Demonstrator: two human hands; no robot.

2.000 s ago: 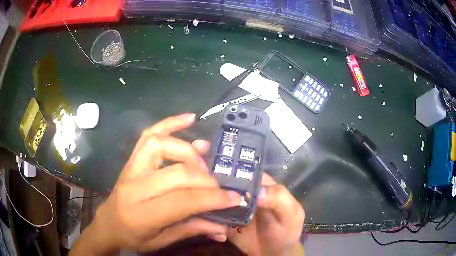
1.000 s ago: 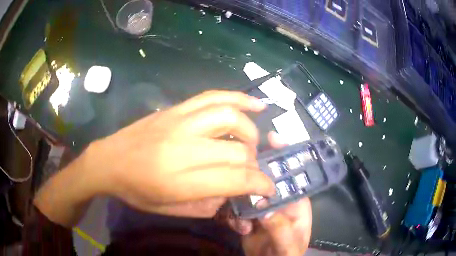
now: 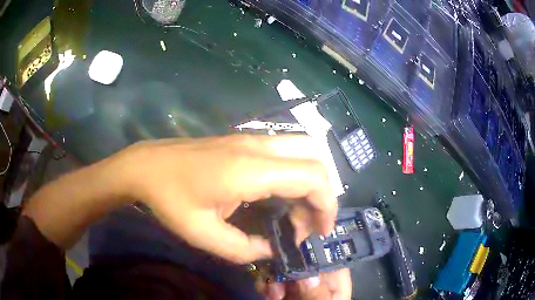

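Observation:
A grey-blue phone back housing (image 3: 378, 238) lies tilted low in the middle, camera holes to the right and metal card slots showing. My right hand (image 3: 320, 285) is below it, mostly hidden, and grips its near edge. My left hand (image 3: 234, 184) reaches over from the left, thumb and fingers around a dark narrow piece (image 3: 286, 243) at the housing's left end. Whether that piece is loose or part of the housing, and whether my left hand grips it, I cannot tell.
A black front housing with pale keys (image 3: 358, 149) lies beyond, beside white paper pieces (image 3: 311, 117). A red-and-white tube (image 3: 408, 150), a thick black handle (image 3: 403, 263) and a blue-yellow tool (image 3: 460, 263) are at right. Blister trays (image 3: 446, 99) fill the back right.
The view has turned and shifted. The phone housing sits lower and now points right. My left hand has moved over it, with its fingers more bent around its left end.

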